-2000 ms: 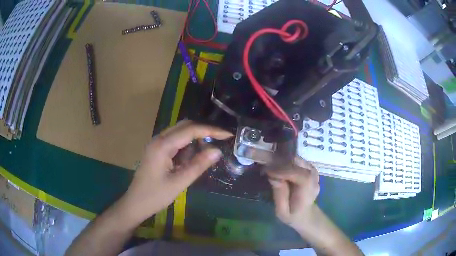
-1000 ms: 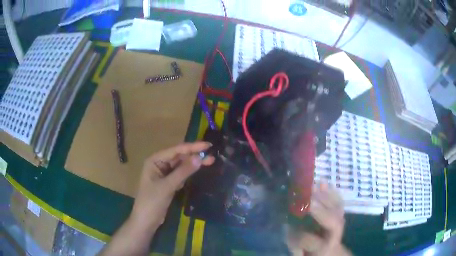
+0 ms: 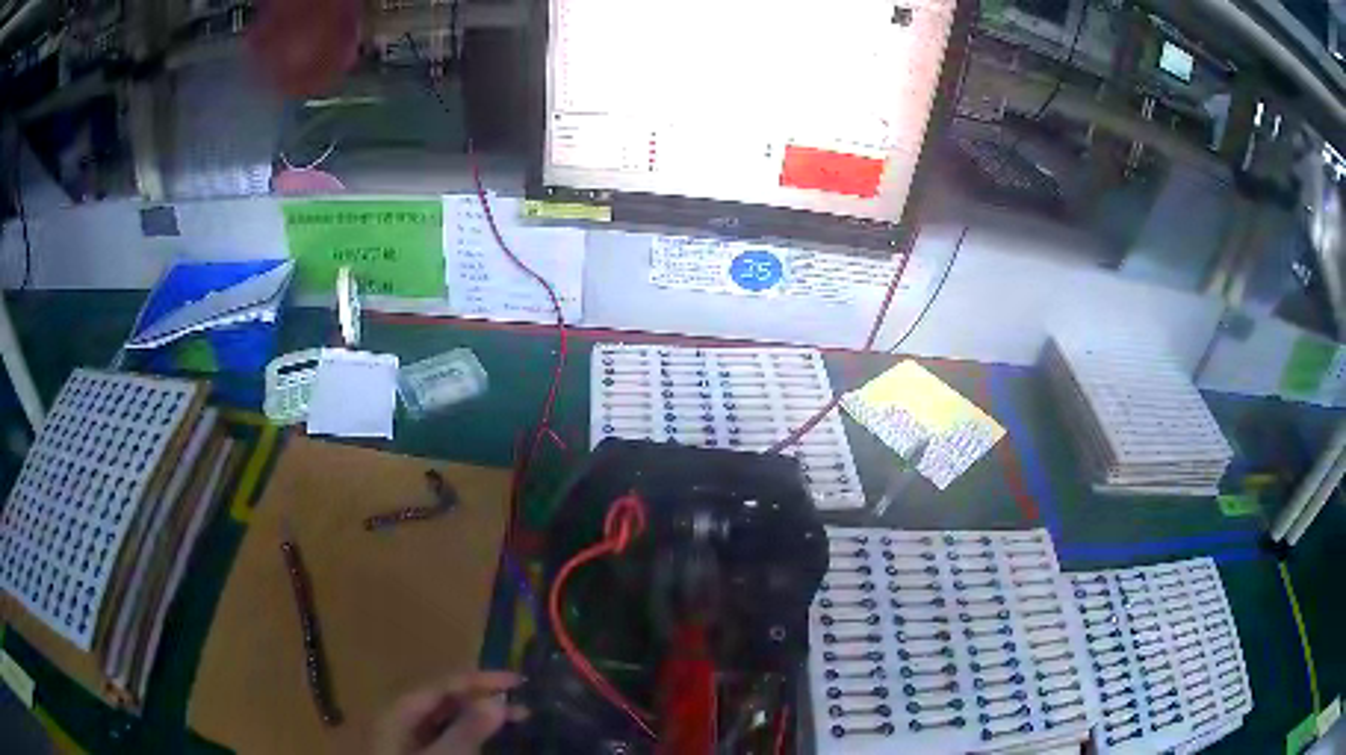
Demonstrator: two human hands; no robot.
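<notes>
The black test fixture stands at the bottom centre, its front cut off by the picture's edge. A red wire loops over its top. Its red clamp handle points toward me, blurred. My left hand is small and cut off at the bottom edge, left of the fixture, with fingertips near its side. Whether it holds a small part cannot be seen. My right hand is not in view. A parts tray with rows of dumbbell-shaped parts lies right of the fixture.
A brown board with dark beaded strips lies left. Tilted trays stand far left. Another tray lies behind the fixture, beside note papers. More trays lie right. The monitor shows a red block.
The view has tilted up, bringing the monitor in. The red clamp handle has come down toward me. My right hand has left the picture; my left hand is now mostly cut off.
</notes>
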